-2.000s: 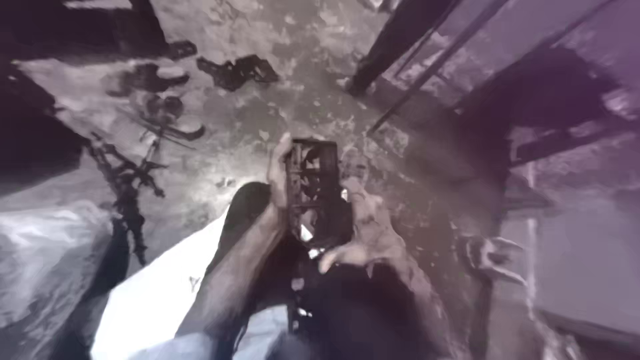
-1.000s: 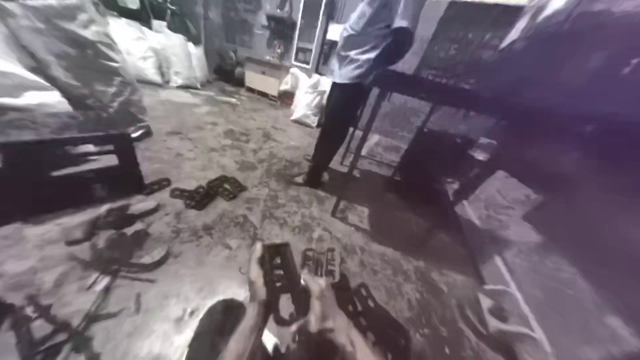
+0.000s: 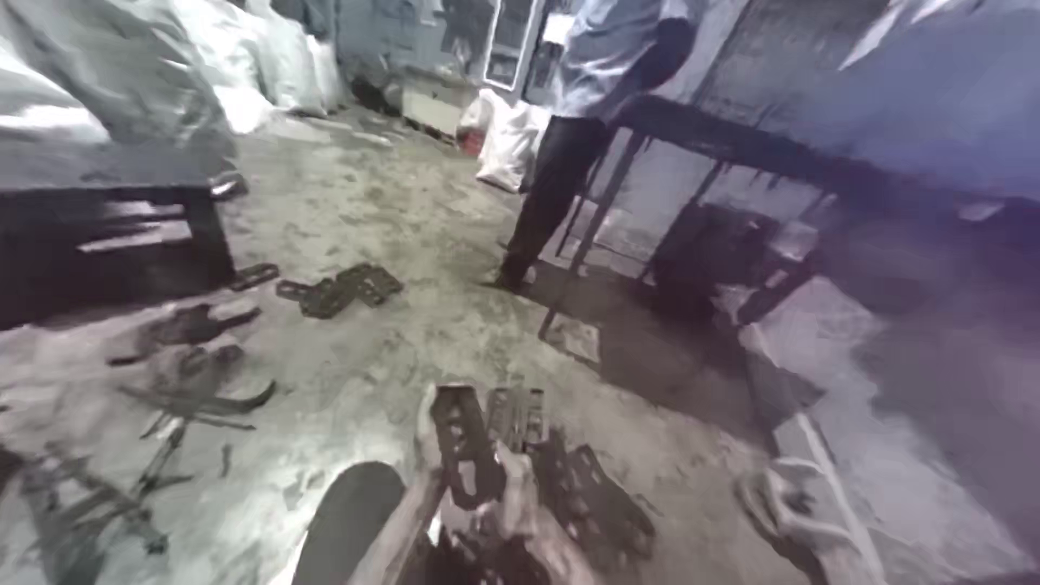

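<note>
A dark rectangular part with several openings along its length (image 3: 466, 447) is held upright between my two hands at the lower middle. My left hand (image 3: 429, 435) grips its left edge. My right hand (image 3: 517, 487) is on its lower right edge. Right behind my right hand, more dark slotted parts (image 3: 593, 496) lie on the floor, with a lighter slotted piece (image 3: 516, 414) beyond the held one. My fingertips are blurred.
Similar dark parts (image 3: 341, 290) lie on the floor ahead, with dark scrap pieces (image 3: 195, 398) at left. A person (image 3: 569, 138) stands by a dark metal-legged table (image 3: 731, 138). White sacks (image 3: 512, 142) stand behind. At lower right is another person's hand (image 3: 780, 504).
The view has tilted up from my lap to the room, bringing the standing person and table into sight. The dark part stays in my hands throughout.
</note>
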